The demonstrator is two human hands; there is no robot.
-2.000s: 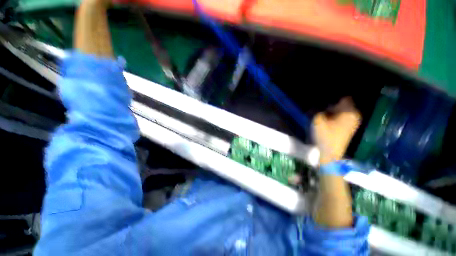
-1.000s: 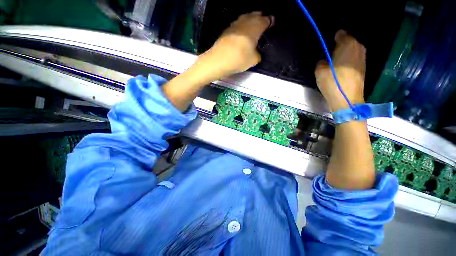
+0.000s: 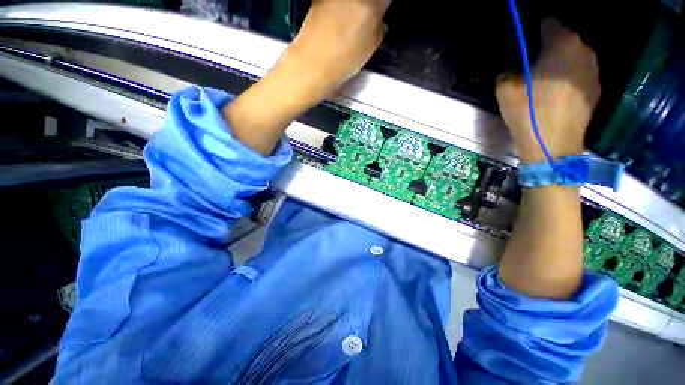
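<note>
A green circuit board panel (image 3: 405,162) of several joined boards lies in the channel of the conveyor (image 3: 218,58), between its white rails. My left hand (image 3: 342,37) is past the far rail, cut off by the top edge, its fingers hidden. My right hand (image 3: 554,94) is also past the far rail, over a dark area, with its fingertips hidden or too dark to read. A light-blue wrist strap (image 3: 571,173) is on my right wrist, with a blue cord (image 3: 528,83) running up from it. I cannot tell whether either hand holds anything.
More green boards (image 3: 638,256) lie in the conveyor at the right. A dark blue, shiny wrapped object (image 3: 661,124) stands beyond the rail at the right edge. Stacked green boards (image 3: 75,207) show dimly in a dark rack at the left. The conveyor rails cross in front of my body.
My left hand has moved from the red mat at upper left to beyond the rail at the centre. My right hand has shifted up and right. The view has turned down.
</note>
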